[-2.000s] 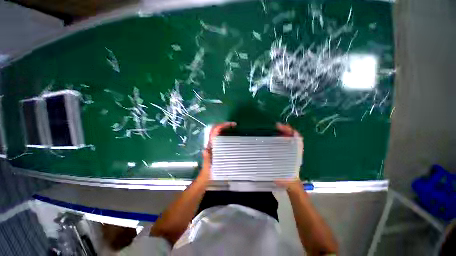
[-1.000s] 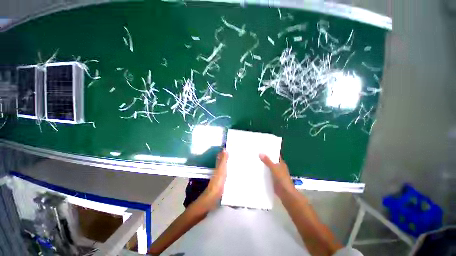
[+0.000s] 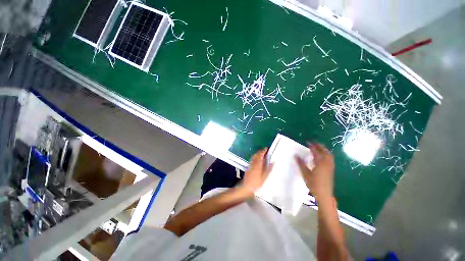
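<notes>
A stack of panels point(image 3: 285, 171) with its plain white back up lies at the bench's near edge, partly over the rail, close to my body. My left hand point(image 3: 257, 171) holds its left side. My right hand point(image 3: 320, 171) is on its right side, slightly blurred, with the thumb over the white face. The panels' dark faces are hidden. Loose white strips point(image 3: 359, 112) lie in a tangled heap on the green bench top point(image 3: 275, 46), with smaller clumps point(image 3: 256, 90) to the left.
Two dark gridded panel stacks point(image 3: 138, 35) lie at the far left of the bench, strips hanging from their edges. A blue-edged white frame with equipment point(image 3: 61, 153) stands at lower left. Bright reflections show on the green top. A red bar point(image 3: 412, 47) is at upper right.
The view has turned and shifted left. The ribbed edges faced up two seconds ago; the white back faces up now. The stack is now tilted in view, and my right hand has moved along its right side.
</notes>
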